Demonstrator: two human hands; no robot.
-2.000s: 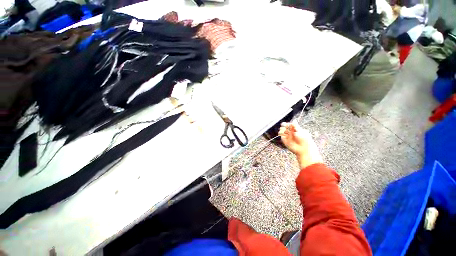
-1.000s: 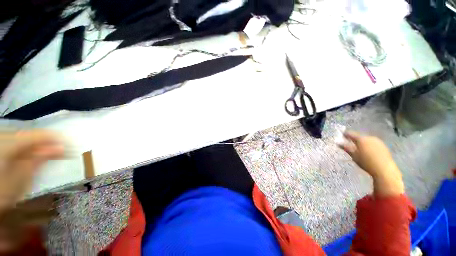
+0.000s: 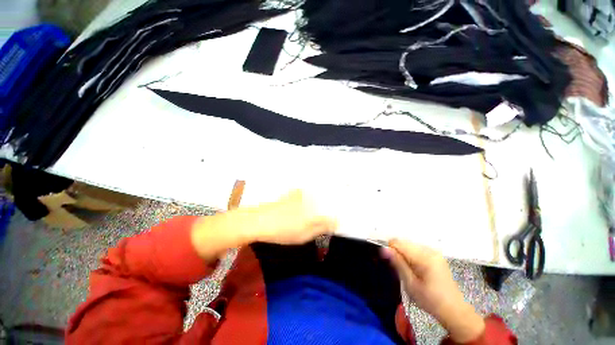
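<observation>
The black knitted strip (image 3: 303, 131) lies flat across the white table, pointed at both ends. A thin yarn tail curls from its right tip, and a pale line runs along part of its lower edge. A mottled cord (image 3: 431, 126) lies just above it. My left hand (image 3: 290, 219) is over the table's front edge, fingers curled. My right hand (image 3: 421, 266) is at the same edge, to its right, fingertips close together. Both are off the strip. A fine line between them may be thread or the table edge. Whether either hand pinches anything is unclear.
Black-handled scissors (image 3: 529, 236) lie at the right front edge. A black phone (image 3: 265, 51) lies beyond the strip. A pile of black pieces (image 3: 458, 60) is at upper right, and a second bundle (image 3: 108, 67) at left. Brown tape (image 3: 236, 195) marks the front edge.
The view has turned left, so the strip now shows whole. My hands have come close together at the table's front edge; a second ago they were far apart.
</observation>
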